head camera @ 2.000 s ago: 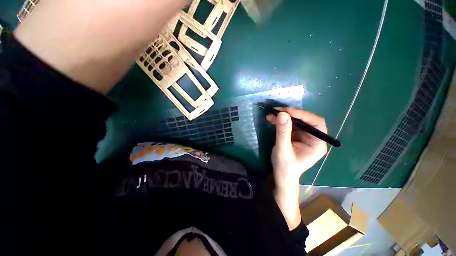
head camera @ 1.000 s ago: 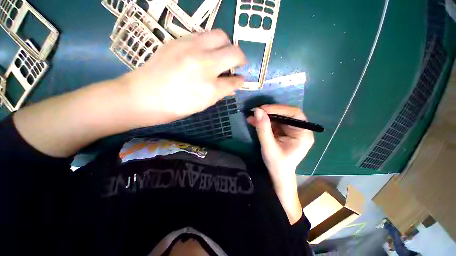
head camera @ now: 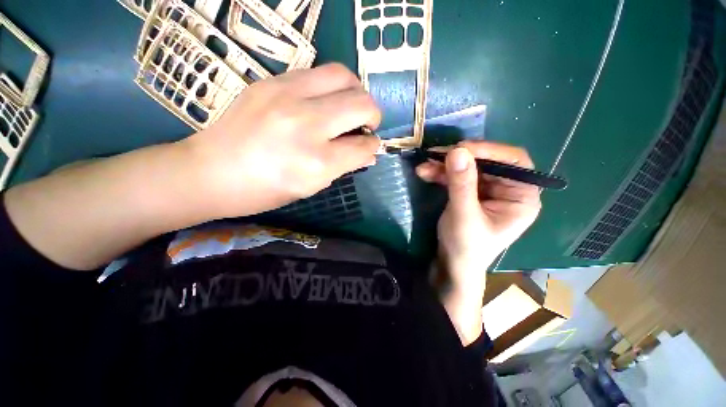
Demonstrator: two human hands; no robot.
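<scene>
A cream front housing [head camera: 392,60] lies on the green mat with its window end towards me. My left hand [head camera: 290,131] has its fingertips at the lower left corner of that housing. My right hand [head camera: 485,195] holds the black tweezers [head camera: 521,174], their tip at the housing's lower end edge. Whether a pad is at the tip cannot be told. The dark pad sheet [head camera: 338,200] lies below my left hand, partly covered by it; its clear emptied end [head camera: 392,191] shows between the hands.
Loose cream housings [head camera: 179,75] overlap at the upper left, with more housings [head camera: 17,119] at the far left edge. A second dark pad sheet [head camera: 637,187] lies at the right. A thin pale line [head camera: 591,91] crosses the mat. An open cardboard box [head camera: 521,314] is below the mat's edge.
My left hand has come down from the upper left to the housing now at the centre. The tweezers have moved from the pad sheet up to the housing's end.
</scene>
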